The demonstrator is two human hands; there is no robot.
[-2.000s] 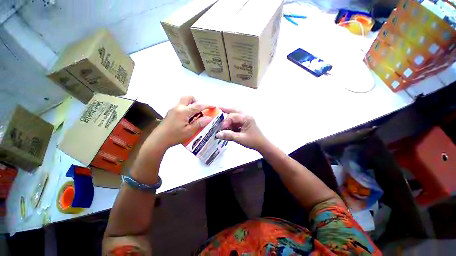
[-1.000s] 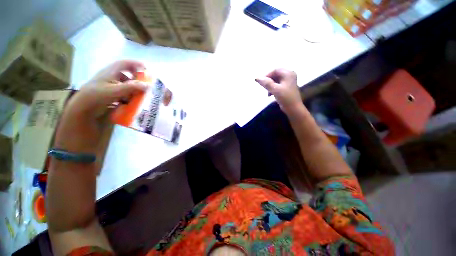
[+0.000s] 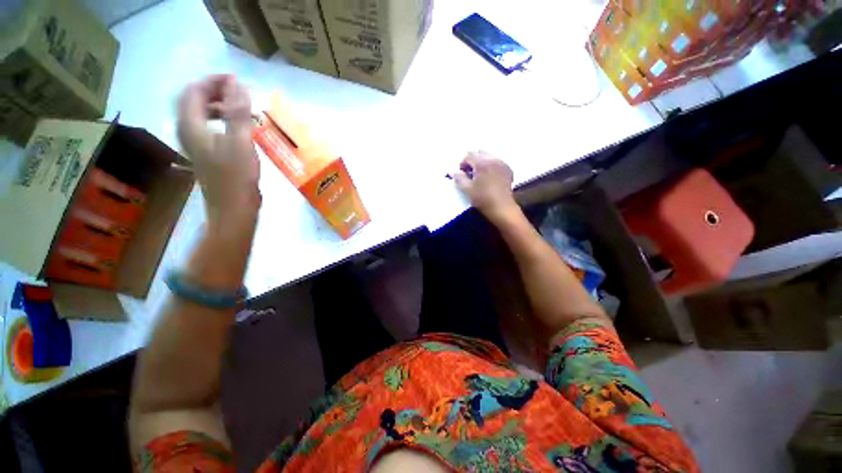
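An orange retail box (image 3: 325, 175) stands on the white table (image 3: 397, 148) near its front edge, with its dark slot on top. My left hand (image 3: 219, 125) is just left of it, raised and blurred; whether its fingers hold anything is unclear. My right hand (image 3: 485, 180) is low over the table edge, fingers curled round a small thin thing whose dark tip (image 3: 450, 175) sticks out; the rest is hidden. An open carton (image 3: 65, 175) at the left holds several orange boxes (image 3: 97, 226).
Closed brown cartons (image 3: 369, 42) stand at the back, more (image 3: 60, 60) at the left. A tape dispenser (image 3: 42, 333) lies front left. A phone (image 3: 489, 42) and stacked orange-yellow boxes (image 3: 669, 37) are at the right. A red stool (image 3: 692, 231) stands below.
The orange box has gone from my left hand's grip to standing on the table, turned to show its orange sides. My right hand has moved slightly left and down.
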